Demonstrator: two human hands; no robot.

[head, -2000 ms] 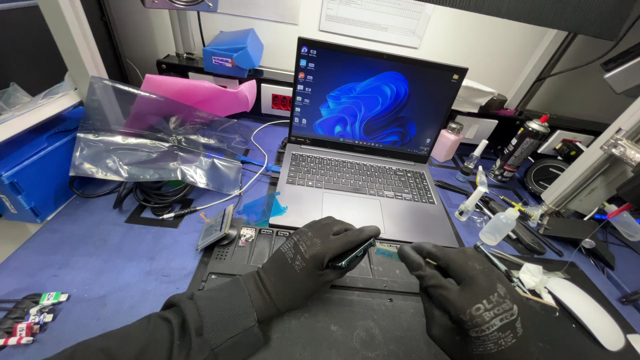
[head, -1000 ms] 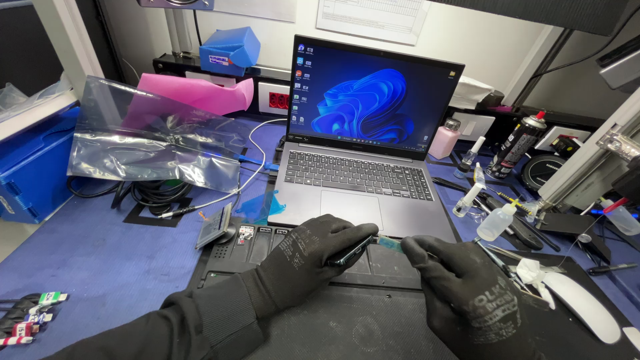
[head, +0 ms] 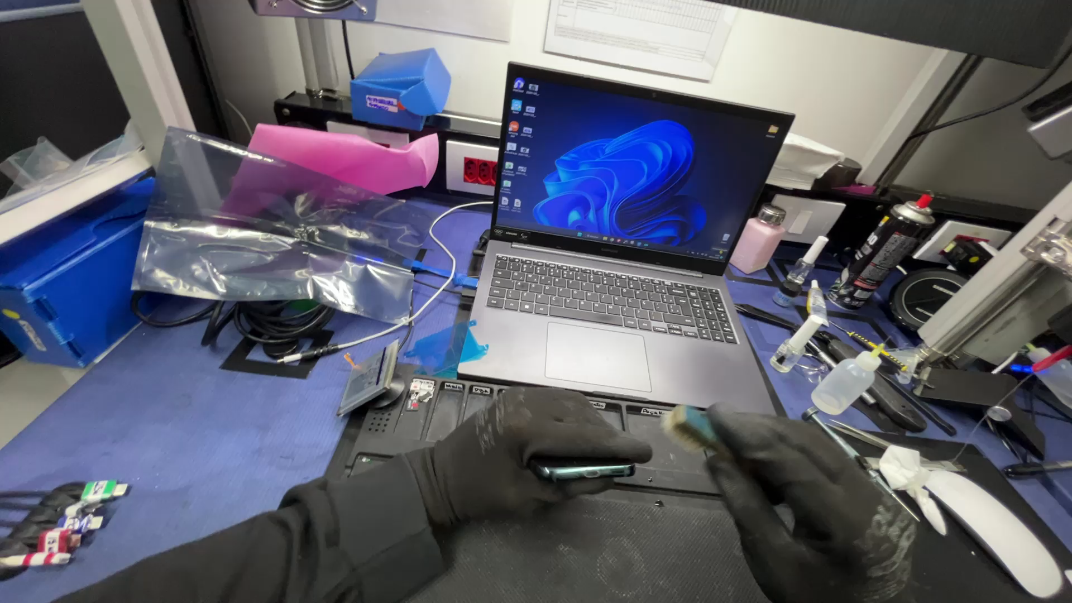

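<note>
Black gloves cover both hands. A smartphone (head: pixel 586 471) lies edge-on in my left hand (head: pixel 536 444), its narrow edge with the charging port facing me, above a black repair mat (head: pixel 536 536) with labelled compartments. To its right, my right hand (head: pixel 804 494) grips a small brush (head: pixel 691 427) with pale bristles and a blue-green body; the bristles point left toward the phone and do not touch it. Behind both hands stands an open laptop (head: pixel 599 356) with its screen lit. My left palm and the phone's faces are mostly hidden.
At left are a transparent antistatic bag (head: pixel 276 243), coiled black cables and a blue bin (head: pixel 75 285). Several connector cables (head: pixel 67 528) lie at lower left. On the right stand a dropper bottle (head: pixel 846 383), a spray can (head: pixel 883 251), hand tools and a white computer mouse (head: pixel 997 528).
The phone's narrow edge has turned toward me in my left hand. My right hand has moved the brush, and its bristles now show clearly, apart from the phone.
</note>
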